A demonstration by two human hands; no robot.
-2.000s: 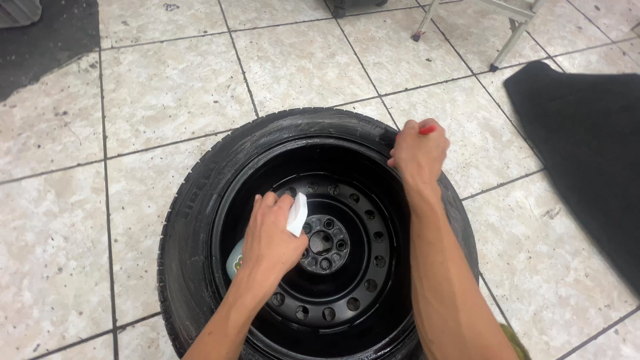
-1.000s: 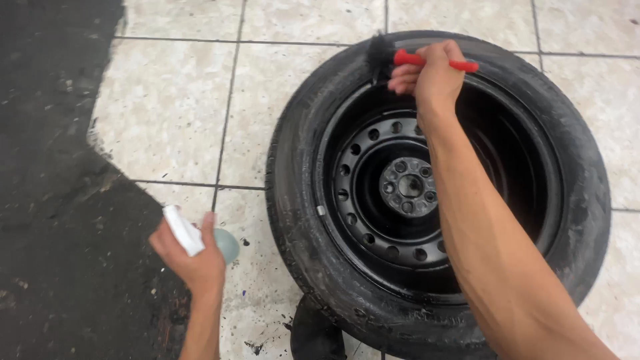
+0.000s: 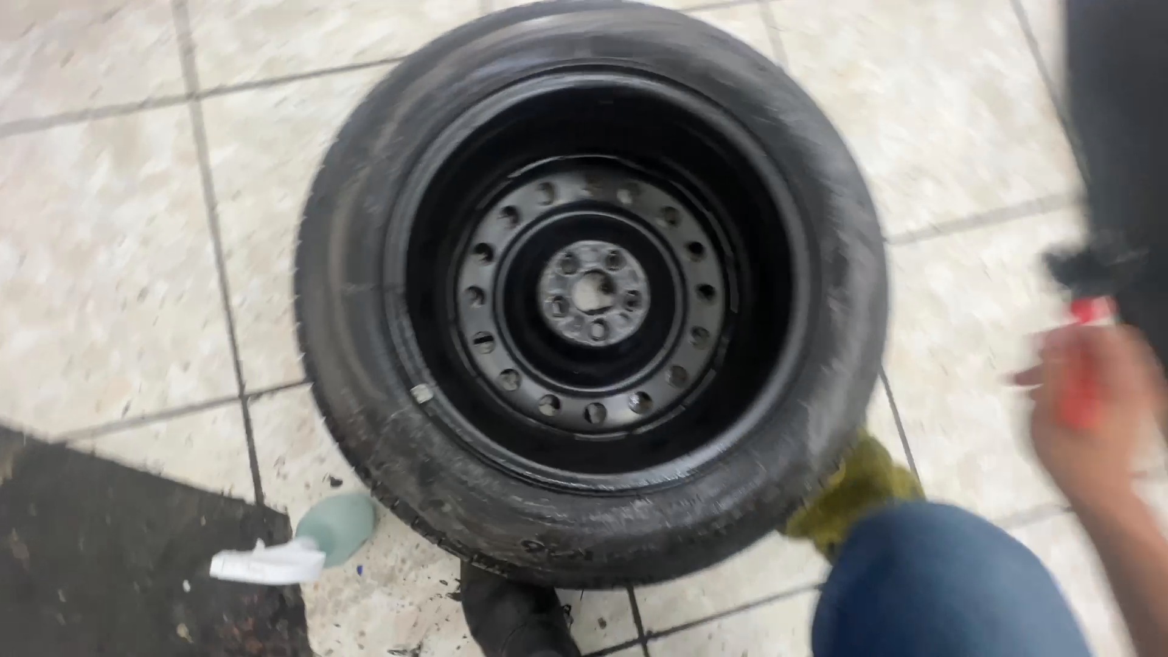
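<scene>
A black steel wheel (image 3: 593, 411) with its tire (image 3: 839, 274) lies flat on the tiled floor, its hollow side up. My right hand (image 3: 1090, 411), blurred, is shut on the red handle of a brush (image 3: 1086, 310) to the right of the tire, apart from it. The brush's dark bristles point away from me. A spray bottle (image 3: 338, 529) with a white trigger head stands or lies at the tire's lower left; which one is unclear. My left hand is out of view. A small light wheel weight or tag (image 3: 422, 393) sits on the rim's left edge.
A dark shoe (image 3: 516, 611) is against the tire's near edge. My knee in blue jeans (image 3: 940, 584) is at the lower right, beside a yellow-green cloth (image 3: 858, 493). One dark mat (image 3: 109, 547) covers the lower left floor, and another dark surface (image 3: 1118, 109) is at the upper right.
My right hand has moved off the tire to its right with the brush. My left hand has let go of the spray bottle and left the view. The view has shifted strongly.
</scene>
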